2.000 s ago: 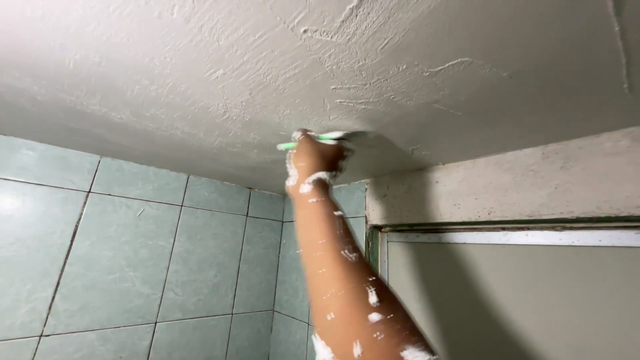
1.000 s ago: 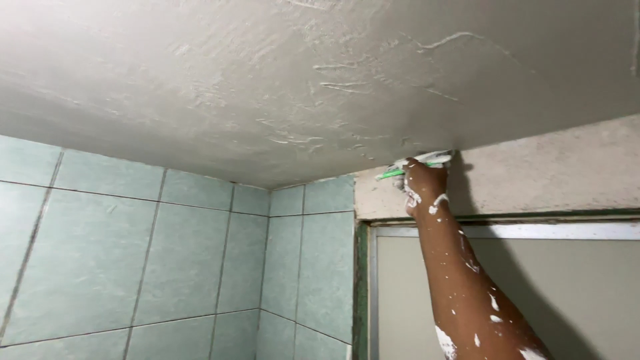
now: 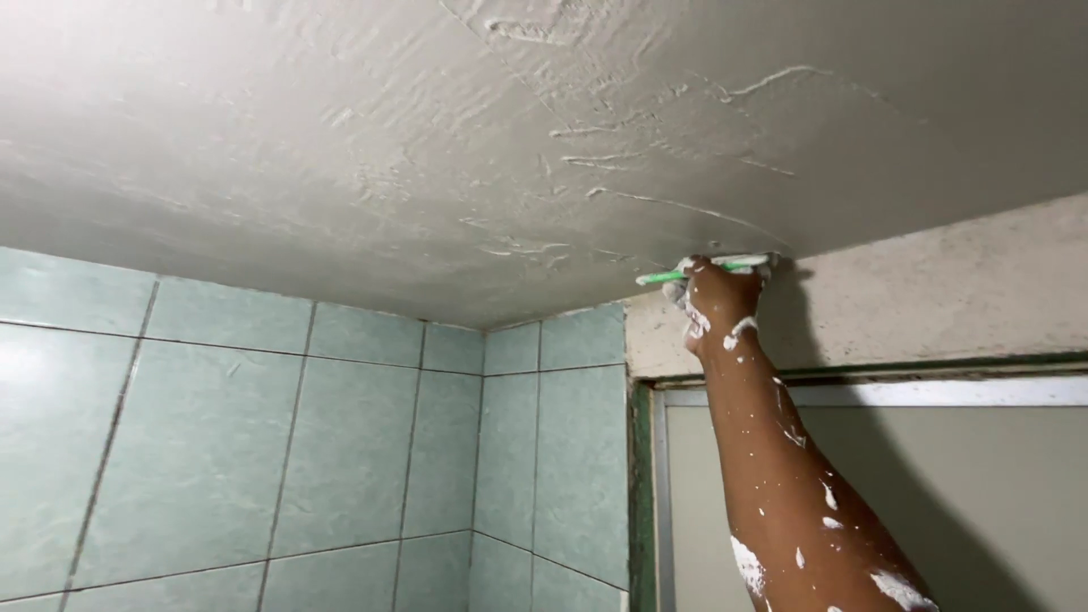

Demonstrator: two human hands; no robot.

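Observation:
My right hand [image 3: 718,297] is raised to the ceiling, its fingers closed on a green-edged spreader [image 3: 667,276] smeared with white compound. The tool lies close against the ceiling [image 3: 408,161], where it meets the pale wall strip above the door frame. White paste spots my wrist and forearm. Ridges and rough streaks of compound mark the ceiling to the left of and above the hand. Fingers and compound hide part of the tool. My left hand is out of view.
Green wall tiles [image 3: 204,433] meet in a corner below the ceiling. On the right, a bare plaster band [image 3: 935,289] runs above a metal-framed door or panel [image 3: 960,393] with green-painted trim [image 3: 642,493]. My arm casts a shadow there.
From two seconds ago, my right hand has moved right with the spreader, from the ceiling above the tiled corner to the edge over the door frame. It has stayed near there over the last second.

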